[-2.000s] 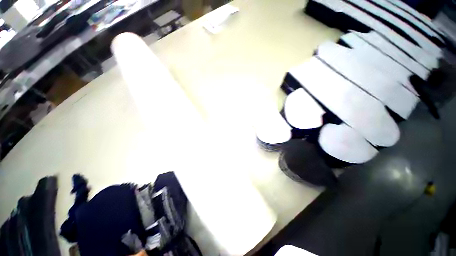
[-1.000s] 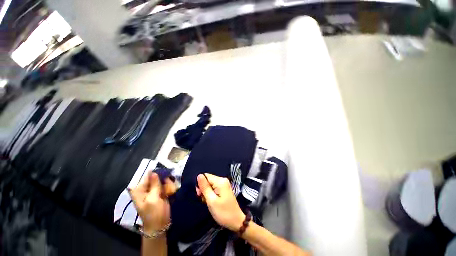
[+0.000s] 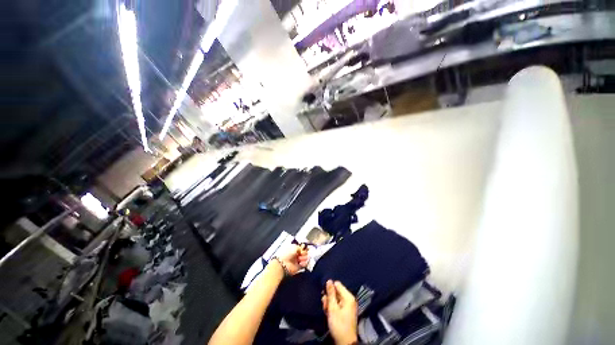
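A navy bundle of cut pieces [image 3: 377, 263] lies in front of me, with striped layered edges at its lower right. My left hand [image 3: 294, 259], with a chain bracelet, is at the bundle's left side, fingers bent together; a small dark bit shows at its fingertips, too blurred to name. My right hand [image 3: 340, 311] is over the bundle's near part, fingers curled; whether it pinches something cannot be seen. Tangled navy tie strips [image 3: 342, 214] lie just beyond the bundle. A small tan box [image 3: 317, 235] sits beside them.
A large white paper roll [image 3: 533, 202] lies across the table at right. Long dark panels [image 3: 249, 209] run along the left, with a small light-blue-edged stack [image 3: 286, 201] on top. White paper [image 3: 266, 259] lies left of my left hand. Scrap heaps [image 3: 145, 290] lie beyond the table's left edge.
The view has swung left, bringing the aisle and strip lights in. Both hands came into full view by one second ago. Since then my right hand has moved lower, relative to my left.
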